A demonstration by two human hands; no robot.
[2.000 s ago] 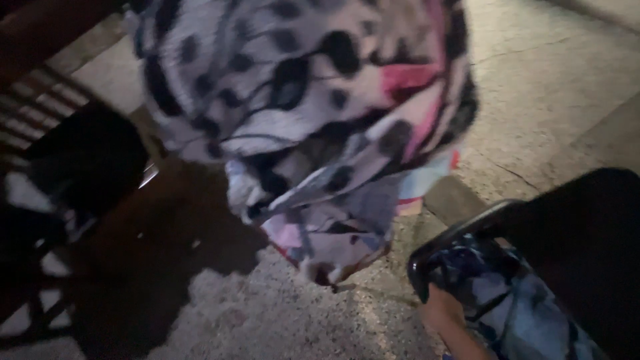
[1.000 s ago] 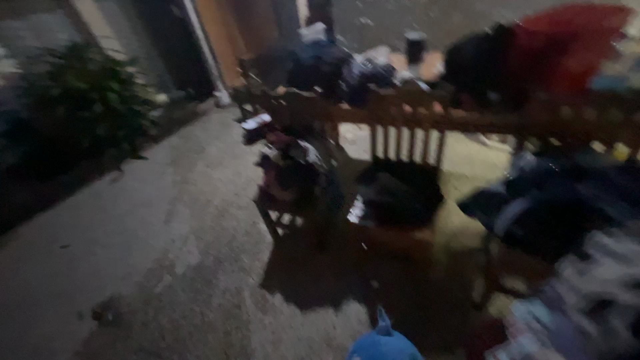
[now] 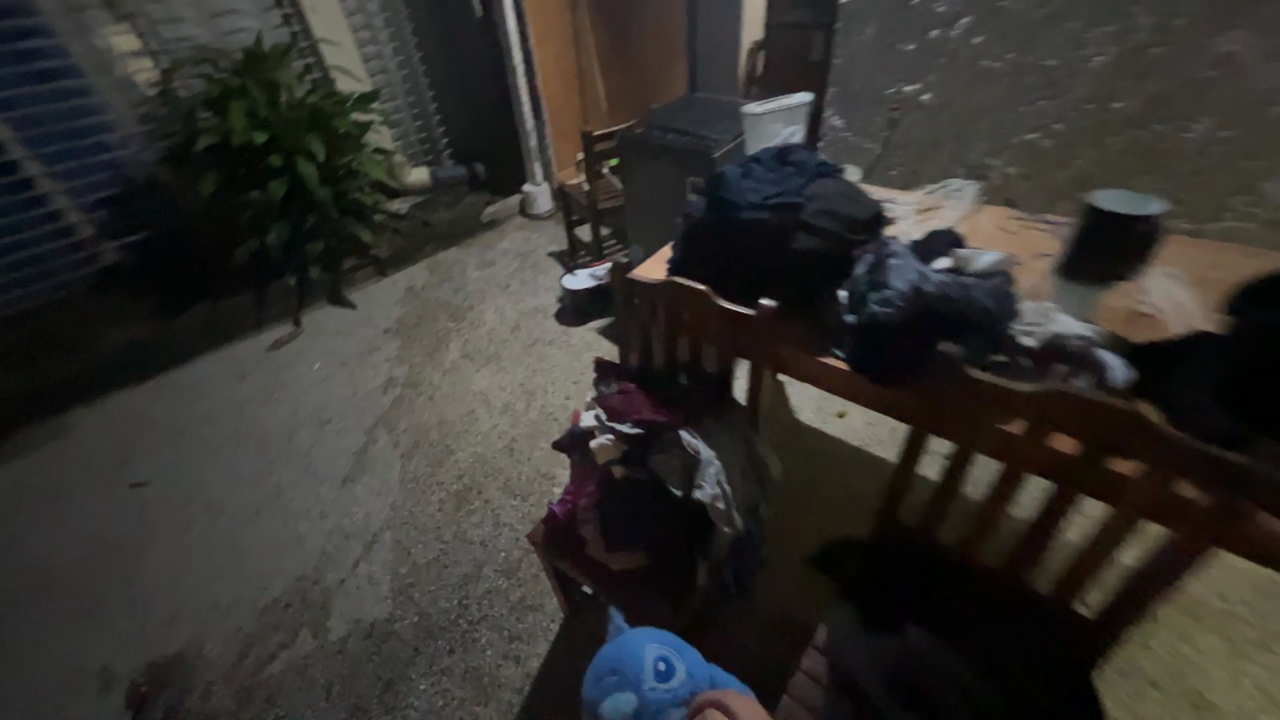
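Observation:
A blue plush toy (image 3: 650, 675) with an embroidered eye shows at the bottom centre of the head view. Part of what looks like my right hand (image 3: 732, 706) overlaps its lower right side; the frame cuts it off, and its grip cannot be told. My left hand is out of view. Beyond the toy, maroon, dark and pale clothes (image 3: 640, 500) lie heaped on a wooden chair. Dark cloth (image 3: 960, 640) covers much of another chair's seat at the lower right.
Slatted wooden chair backs (image 3: 1080, 430) stand before a wooden table (image 3: 1210, 265). On the table are dark clothes (image 3: 780, 220), plastic bags (image 3: 930, 290) and a dark cylindrical container (image 3: 1112, 240). A dark bin (image 3: 670, 150) stands behind. A leafy plant (image 3: 290, 160) borders the concrete floor (image 3: 300, 480).
The view has swung widely from the patterned cloth and shiny dark object to the chairs and table. More of the blue plush toy shows than one second ago.

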